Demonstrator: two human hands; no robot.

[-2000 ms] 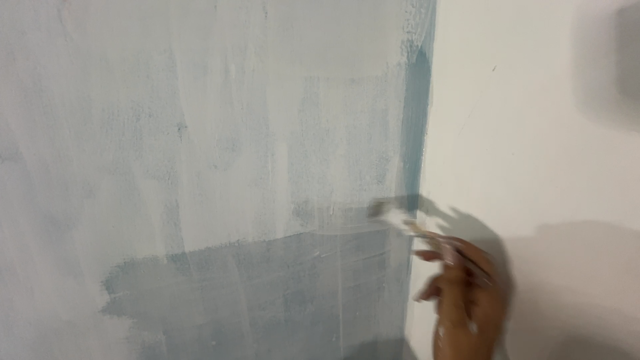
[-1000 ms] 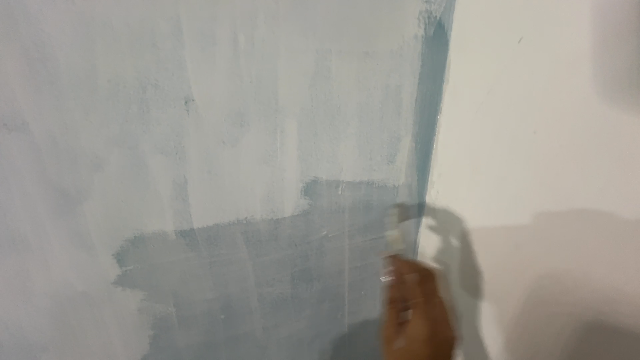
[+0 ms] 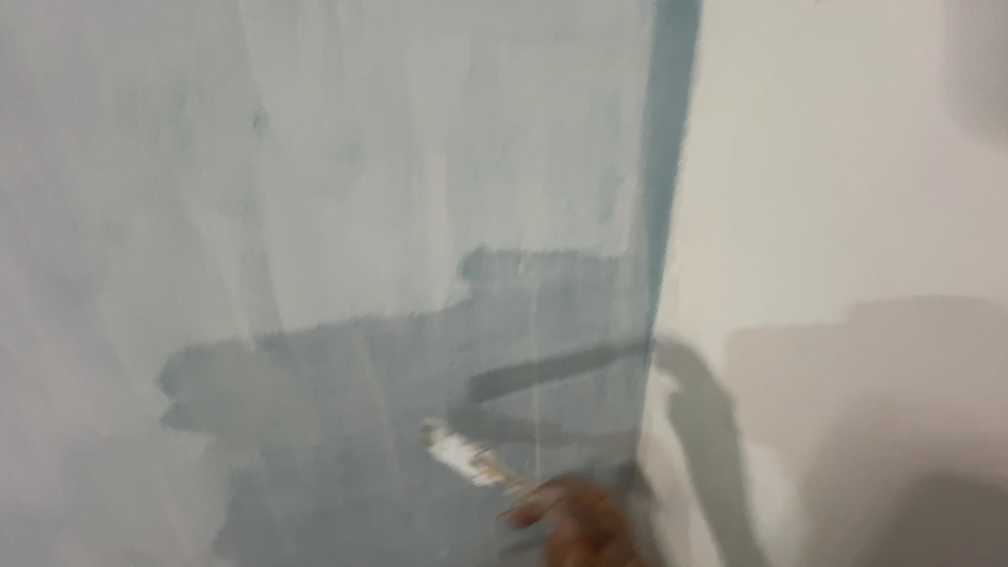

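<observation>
At the bottom of the head view, right of centre, my right hand [image 3: 587, 524] holds a paintbrush [image 3: 472, 461] by its handle. The brush is smeared with pale paint and slants up to the left. Its bristle tip is over the darker grey-blue paint patch [image 3: 354, 394]; whether it touches the wall, I cannot tell. Streaky pale grey-blue paint [image 3: 354, 157] covers the wall above and to the left of that patch. The hand is blurred and partly cut off by the frame's lower edge. My left hand is out of view.
A bluer vertical strip [image 3: 669, 142] runs along the corner edge. Right of it stands an off-white wall [image 3: 803, 173]. Shadows of the hand and brush fall across both surfaces.
My right hand and the brush have moved down and left from the corner. The darker patch now has a raised part near the corner that was smaller two seconds ago.
</observation>
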